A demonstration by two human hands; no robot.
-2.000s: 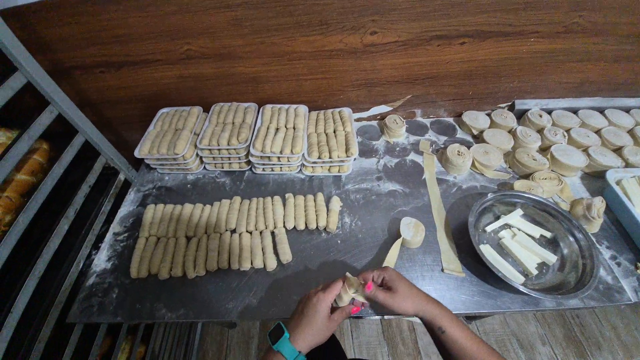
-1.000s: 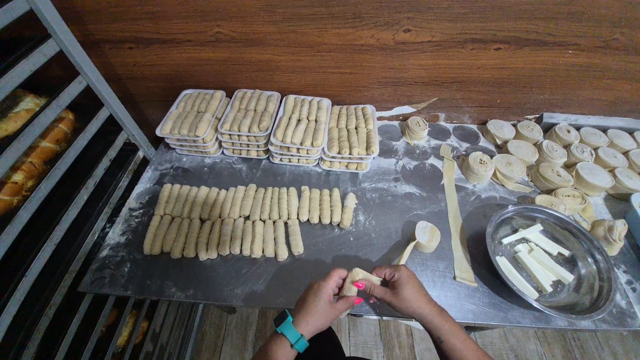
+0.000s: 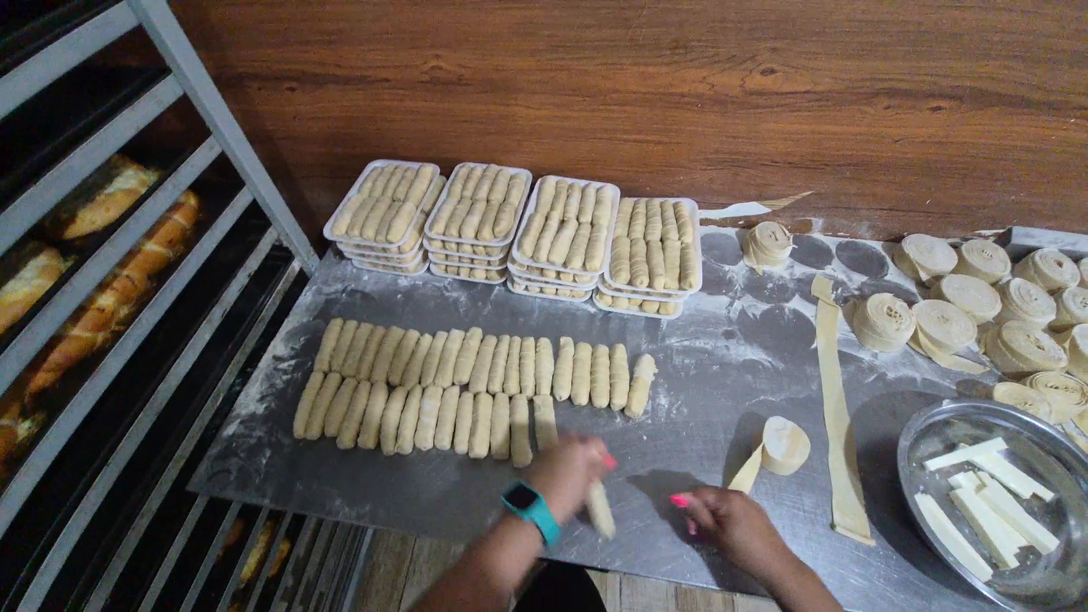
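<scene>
My left hand (image 3: pixel 578 472), with a watch on a teal strap at the wrist, is blurred over the table near the right end of the lower row of dough sticks (image 3: pixel 438 416). A rolled dough stick (image 3: pixel 600 510) lies beneath and beside it; whether the fingers grip it is unclear. To the right, my right hand (image 3: pixel 718 518) is held low over the table with nothing visible in its fingers. Just beyond it sits a small dough coil (image 3: pixel 784 445) with a loose end. A long flat dough strip (image 3: pixel 837 416) lies farther right, beside a metal bowl (image 3: pixel 909 476) of white sticks (image 3: pixel 994 510).
Stacked white trays (image 3: pixel 523 255) of dough sticks stand along the back near the wooden wall (image 3: pixel 595 93). Several dough coils (image 3: pixel 969 297) cover the back right of the floured metal table (image 3: pixel 382 493). A metal rack (image 3: pixel 229 136) with baked bread (image 3: pixel 119 289) borders the left.
My hands were together around a piece of dough and are now apart. The left has moved forward toward the rows; a finished dough stick shows beside it. The view has shifted left.
</scene>
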